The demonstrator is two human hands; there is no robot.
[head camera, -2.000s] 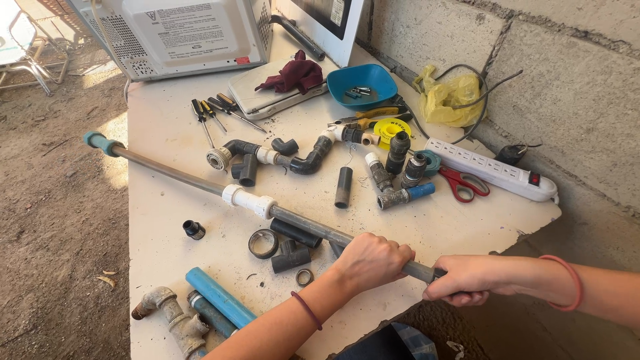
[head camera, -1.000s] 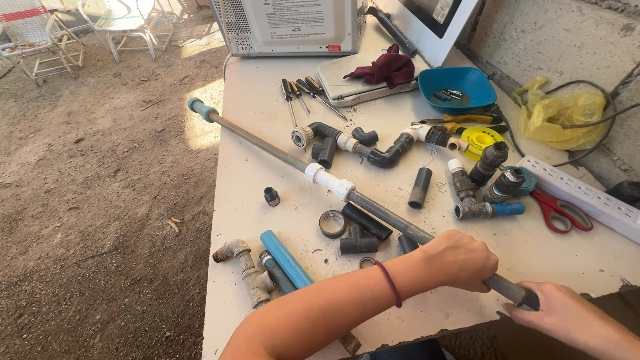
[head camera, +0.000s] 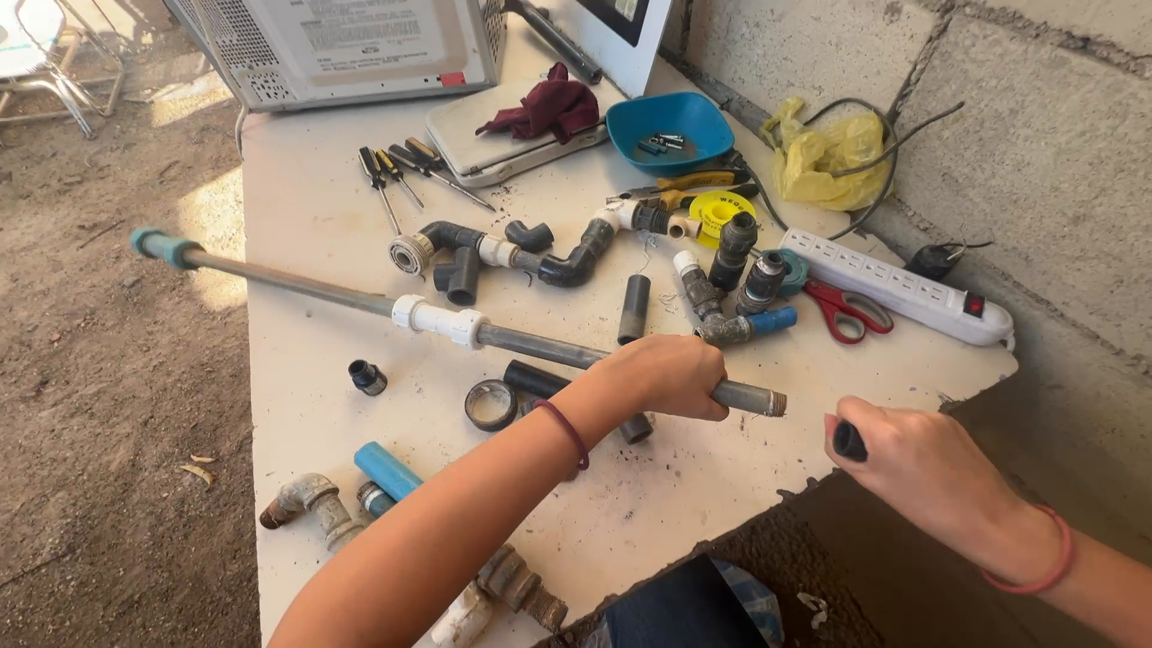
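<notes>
My left hand (head camera: 661, 376) grips a long grey pipe (head camera: 540, 346) near its threaded end. A white coupling (head camera: 439, 321) sits around the pipe's middle and a green fitting (head camera: 162, 248) caps the far end. To the right of the threaded end, my right hand (head camera: 909, 450) holds a short black pipe fitting (head camera: 849, 441), apart from the pipe. Under and beside my left hand lie a black pipe piece (head camera: 535, 379) and a metal ring (head camera: 490, 405). A small black threaded fitting (head camera: 367, 377) stands on the table to the left.
Joined elbows (head camera: 576, 256), screwdrivers (head camera: 387, 175), a blue bowl (head camera: 670, 132), yellow tape spool (head camera: 720, 216), red-handled scissors (head camera: 846, 310) and a white power strip (head camera: 900, 286) lie beyond the pipe. Blue pipe (head camera: 387, 470) and corroded fittings (head camera: 315, 504) lie at front left. A block wall (head camera: 1035, 162) rises at right.
The black fitting in my right hand has come off the pipe's near end, and that hand is now apart from the pipe. The threads at that end now show.
</notes>
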